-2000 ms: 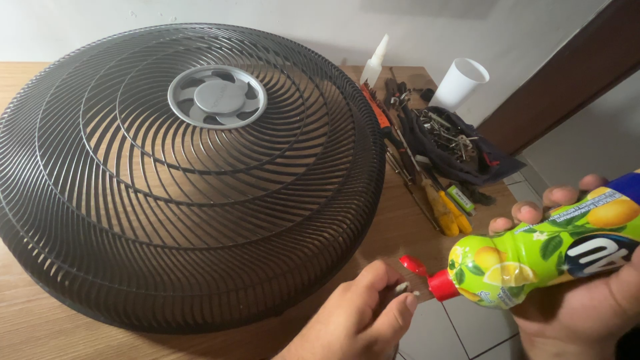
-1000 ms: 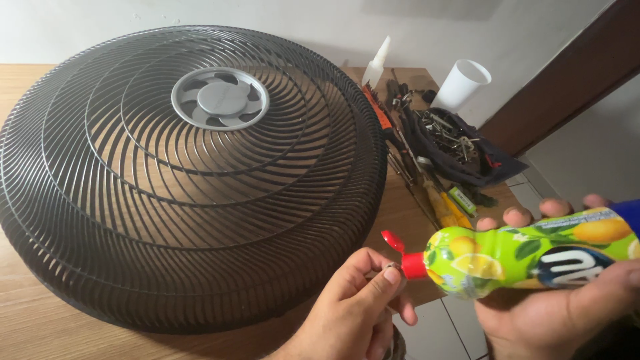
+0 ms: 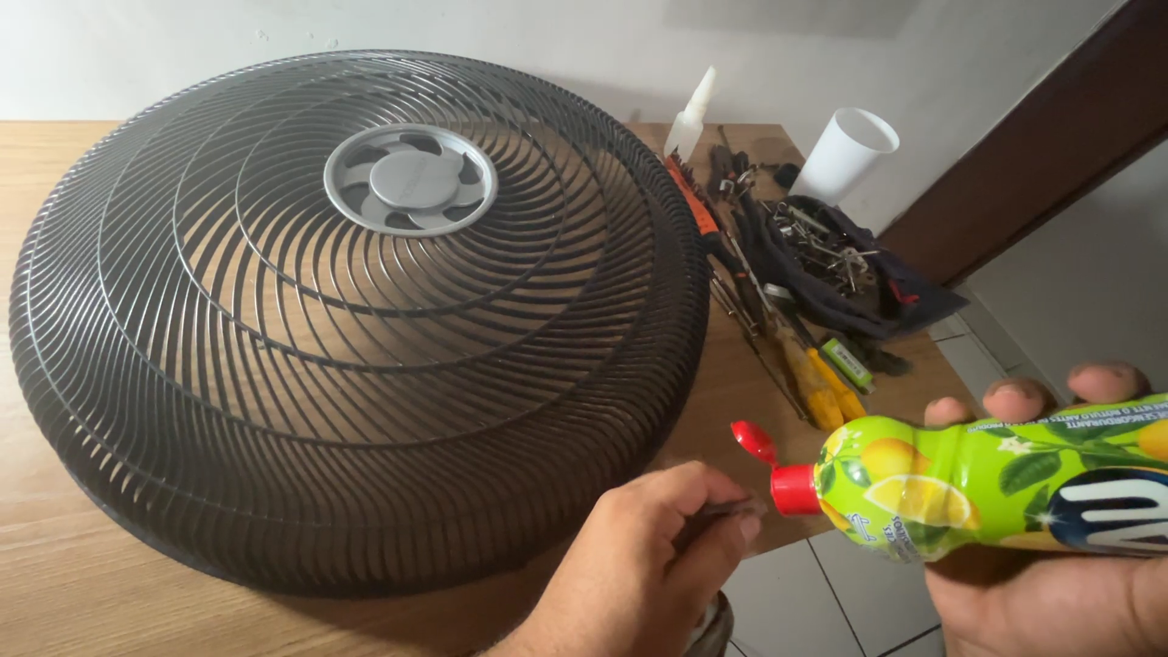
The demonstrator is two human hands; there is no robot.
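Note:
My right hand (image 3: 1031, 566) holds a green plastic cleaner bottle (image 3: 931, 484) tipped on its side, lemons printed on its wrap. Its red flip cap (image 3: 794, 489) stands open and points left. Just left of the cap, with a gap between, my left hand (image 3: 648, 538) pinches a small dark piece (image 3: 725, 507) between thumb and finger; what it is I cannot tell. A large round dark fan grille (image 3: 365, 365) with a grey hub badge (image 3: 415, 178) lies on the wooden table (image 3: 46, 557), left of both hands.
Behind the bottle, screwdrivers with yellow handles (image 3: 821, 388), an orange-handled tool (image 3: 693, 205) and a dark pouch of metal bits (image 3: 830, 265) lie near the table's right edge. A white cup (image 3: 844, 155) and a small nozzle bottle (image 3: 689, 119) stand at the wall. Tiled floor (image 3: 830, 593) shows below.
One second ago my left fingers were at the bottle's red cap; now they are a little apart from it. The bottle stays in my right hand.

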